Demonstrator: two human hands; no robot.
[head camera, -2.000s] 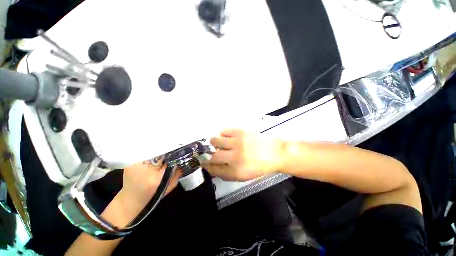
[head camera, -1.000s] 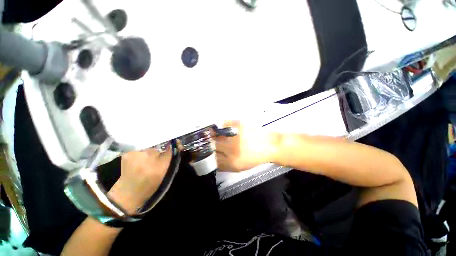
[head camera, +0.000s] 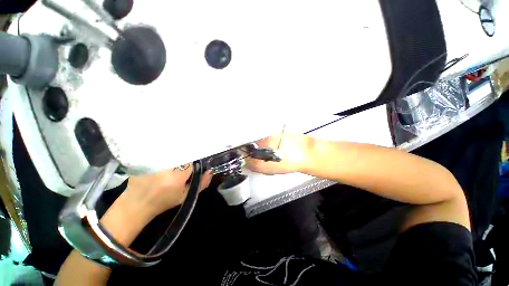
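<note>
The white sewing machine head fills the upper middle. A shiny metal cluster with a pale blocky piece sits at its lower edge. My left hand is left of the cluster, behind the curved metal loop; its fingertips are hidden by the machine. My right hand is just right of the cluster, partly under the head's edge, with a small dark metal part in front of its fingers. Black cloth lies below the hands. What the fingers touch cannot be made out.
A grey tube and thin metal prongs stand over the head at upper left. A wide black strip drapes over the machine arm. A plastic-wrapped item lies at the right. The table's edge runs below my right hand.
The view has shifted, so the machine head shows larger. My right hand has turned and its fingers sit further under the head's edge. My left hand stays left of the metal cluster.
</note>
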